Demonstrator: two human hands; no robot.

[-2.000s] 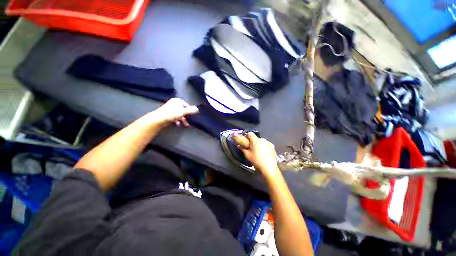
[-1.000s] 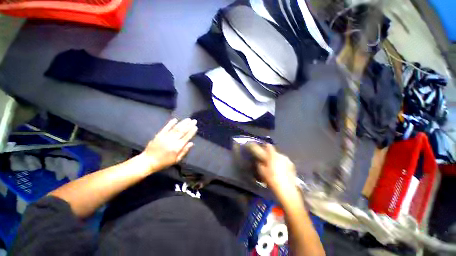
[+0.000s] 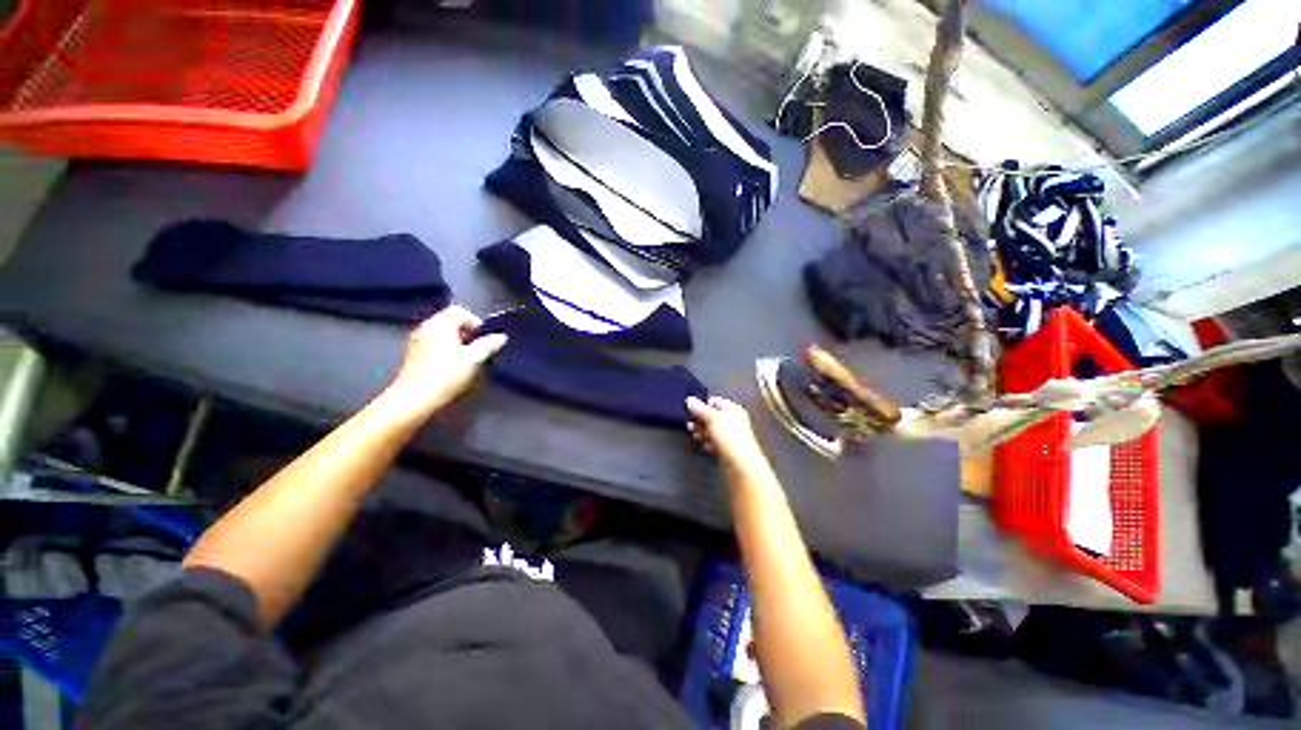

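Observation:
A narrow dark navy collar piece (image 3: 592, 377) lies near the table's front edge. My left hand (image 3: 445, 352) pinches its left end and my right hand (image 3: 721, 425) pinches its right end. The steam iron (image 3: 806, 399), with a tan handle, rests on the table to the right of my right hand, let go. A fanned pile of unpressed pieces (image 3: 614, 164) with white and grey faces lies beyond the collar piece. An all-dark pressed stack (image 3: 293, 268) lies to the left of my left hand.
A red plastic basket (image 3: 300, 107) stands far left. The cloth-wrapped hose (image 3: 1056, 399) crosses the right side to the iron. Dark crumpled cloth (image 3: 899, 271) and a second red basket (image 3: 1037, 471) are at right. A blue basket (image 3: 878, 649) is below the table edge.
My right hand has let go of the iron, which now stands further right, and has taken the collar piece's right end. My left hand has gone from lying flat to pinching the left end.

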